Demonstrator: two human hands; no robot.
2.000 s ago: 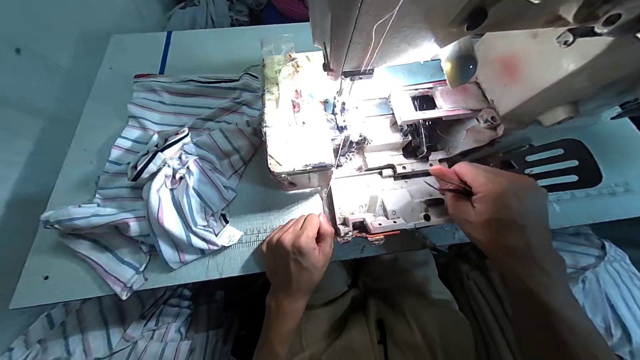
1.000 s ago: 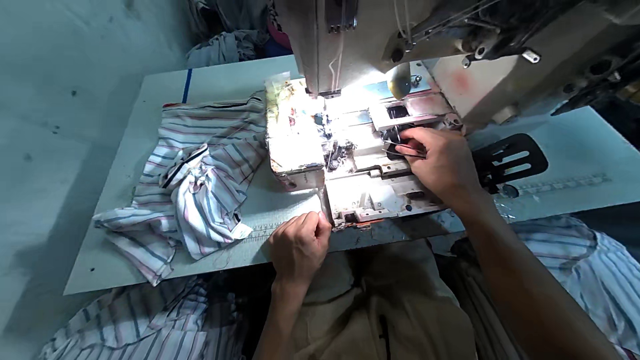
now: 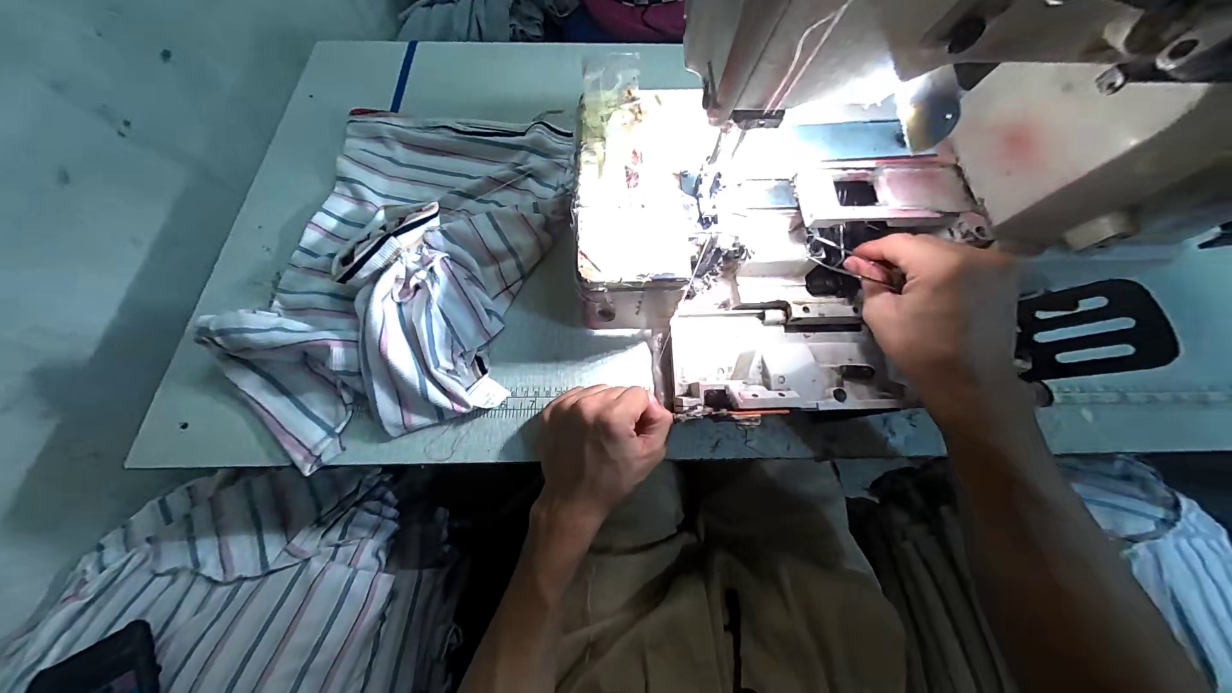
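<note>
My right hand (image 3: 929,308) pinches metal tweezers (image 3: 852,269), their tips inside the opened bed of an industrial sewing machine (image 3: 770,366). Dark looper parts (image 3: 830,279) lie around the tips. My left hand (image 3: 608,433) rests curled on the table edge, just left of the bed; whether it holds anything is hidden. A striped shirt (image 3: 423,289) lies crumpled on the table to the left, a white label (image 3: 488,393) at its lower end. Thread and lint (image 3: 712,250) cling beside the needle area under bright light.
The machine head (image 3: 1107,144) hangs over the bed. A light box-like block (image 3: 635,212) stands left of the needle area. A black slotted pedal-shaped plate (image 3: 1097,327) lies at right. Striped garments (image 3: 241,577) hang below the table's front edge, left and right.
My right hand with the tweezers has moved from the lower right of the bed, two seconds ago, up to the looper area. My left hand stays at the table edge.
</note>
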